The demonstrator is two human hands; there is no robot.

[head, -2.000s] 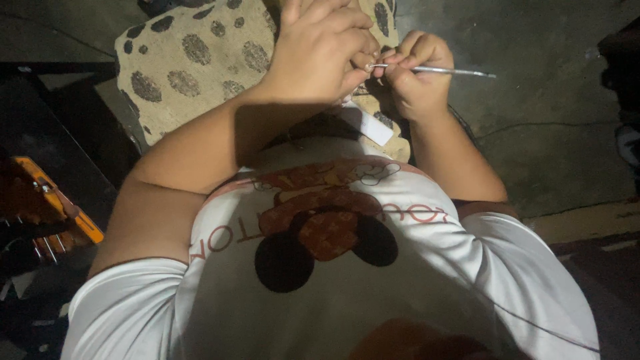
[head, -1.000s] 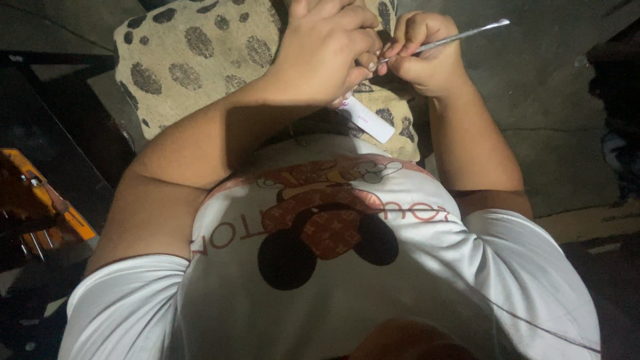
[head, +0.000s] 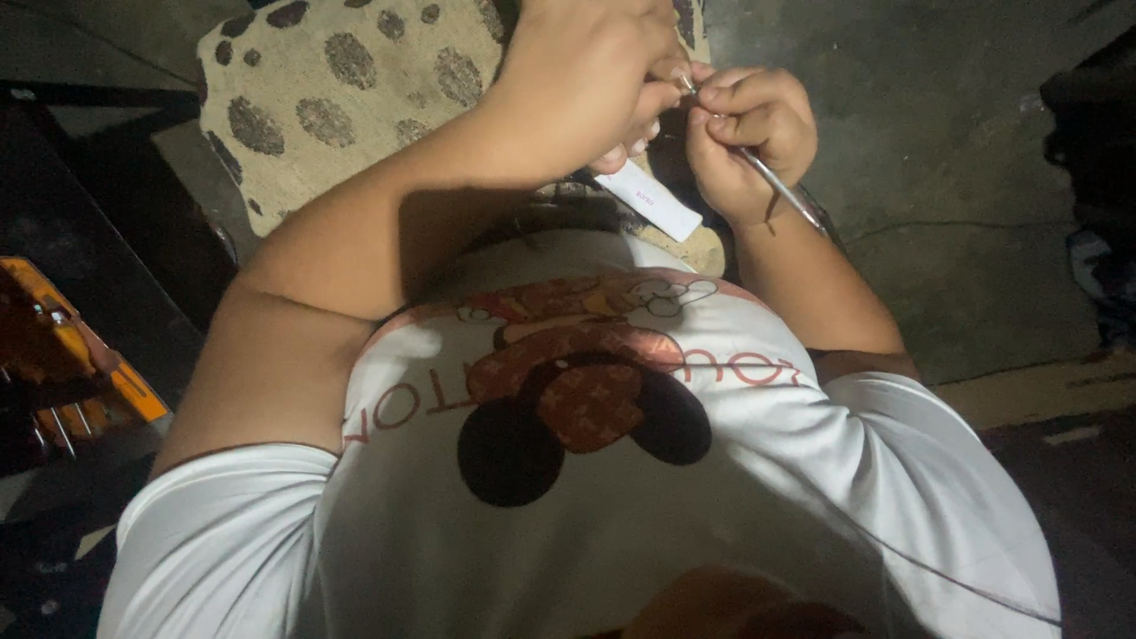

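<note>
My right hand [head: 754, 138] grips a thin metal rod-like tool [head: 785, 191], perhaps a cuticle pusher. One end of it meets the fingertips of my left hand [head: 590, 84]; the shaft slants down to the right across my wrist. My left hand is bent inward with curled fingers, its thumb and a fingertip close to the tool's tip. A flat white strip [head: 652, 202] with small print sticks out from beneath the left fingers; whether they hold it cannot be told. Under both hands lies a beige cushion or padded cloth [head: 382, 67] with dark spots.
At the left is an orange-edged case [head: 133, 386] with several slim metal tools, beside a dark furniture edge [head: 106, 213]. Grey floor [head: 941, 133] shows at the right, with a thin cable across it. Dark objects stand at the far right edge.
My right hand has turned the metal tool: its free end pointed up to the right one second ago and now points down to the right. My left hand stays near the tool's tip.
</note>
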